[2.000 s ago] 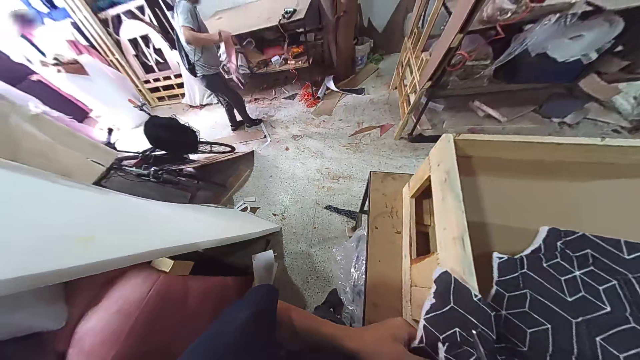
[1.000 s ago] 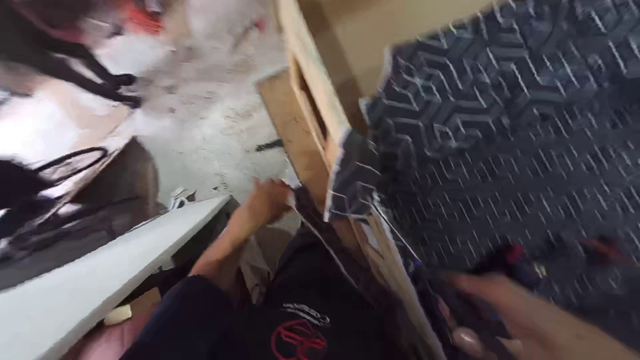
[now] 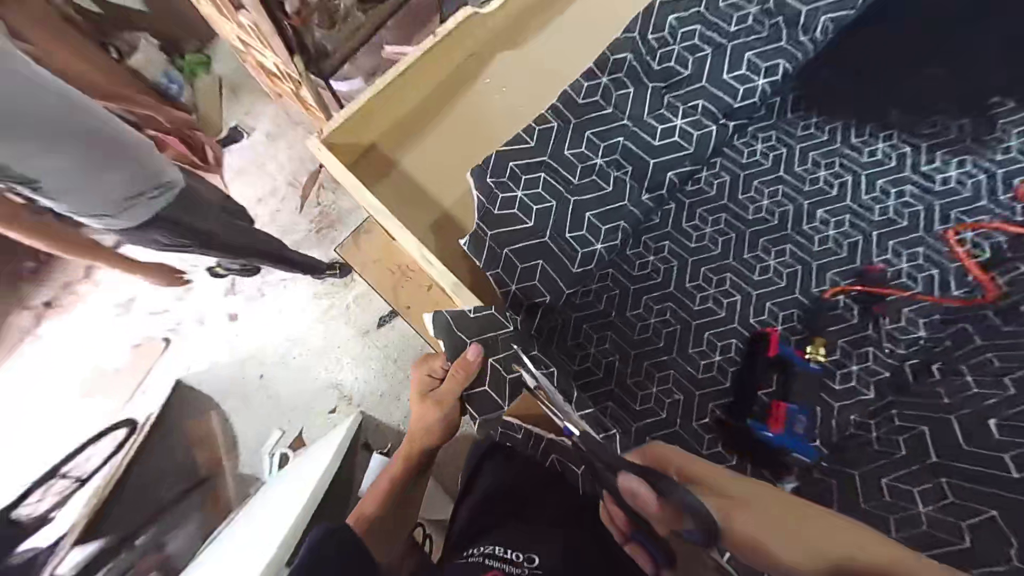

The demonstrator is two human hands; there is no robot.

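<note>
Black fabric with a white geometric pattern point(image 3: 608, 184) lies draped over a wooden frame point(image 3: 400, 232). My left hand point(image 3: 440, 392) pinches a corner flap of this fabric at the frame's edge, thumb on top. In my right hand point(image 3: 656, 496) are scissors with black handles point(image 3: 588, 440); their blades point up and left, at the fabric just right of my left hand. Whether the blades are cutting cannot be told. A blue and red pneumatic staple gun point(image 3: 780, 400) with a brass fitting rests on the fabric to the right of the scissors.
An orange air hose point(image 3: 920, 298) runs over the fabric at the right. A person point(image 3: 120, 160) stands at the upper left, beyond the frame. A brown board point(image 3: 392, 276) lies beneath the frame's left side. At the lower left are a white panel point(image 3: 280, 504) and a bicycle wheel point(image 3: 68, 472).
The view has swung toward the fabric and frame. My left hand now holds the fabric flap, and the scissors in my right hand show clearly. The other person appears much closer.
</note>
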